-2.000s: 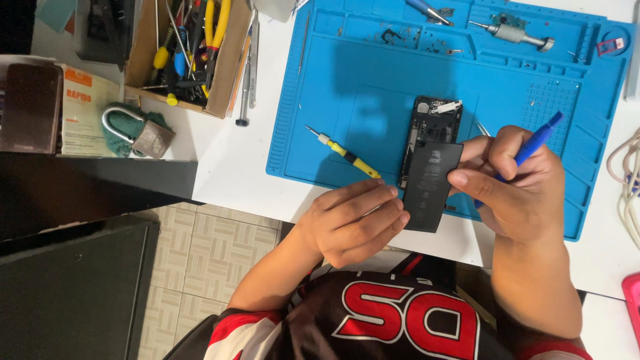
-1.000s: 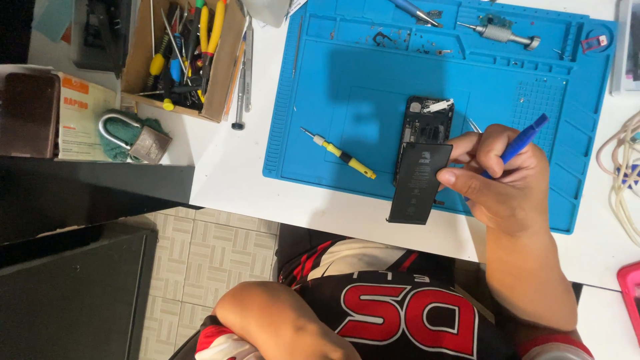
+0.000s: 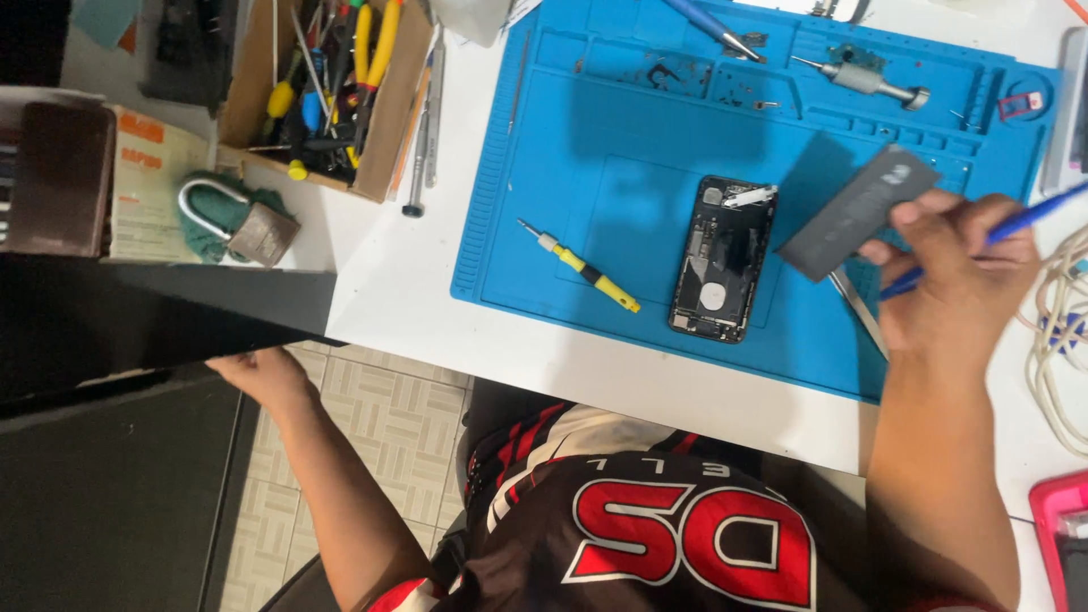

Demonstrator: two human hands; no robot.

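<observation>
My right hand point(image 3: 956, 263) grips a black phone battery point(image 3: 858, 212) by one side, tilted above the right part of the blue repair mat point(image 3: 544, 187). Tucked in the same hand is a blue plastic tool point(image 3: 1041, 211). Left of the battery, an opened phone point(image 3: 722, 259) lies on the mat with its inner parts bare. Metal tweezers point(image 3: 857, 313) lie partly beneath the right hand. A yellow screwdriver point(image 3: 591, 272) rests left of the phone. Down at the left, my left hand point(image 3: 263, 374) is at the edge of a black furniture panel point(image 3: 170, 331); its fingertips are partly hidden.
A cardboard box point(image 3: 370, 183) of hand tools stands at the upper left, near a padlock point(image 3: 263, 234). Slim screwdrivers point(image 3: 416, 170) lie beside it. A metal precision screwdriver point(image 3: 863, 81) and small parts sit in the mat's upper trays. Coiled cables point(image 3: 1041, 357) lie at the right.
My left hand has let go of the battery and moved left to the black panel. My right hand has carried the battery to the right, off the phone, which now shows fully.
</observation>
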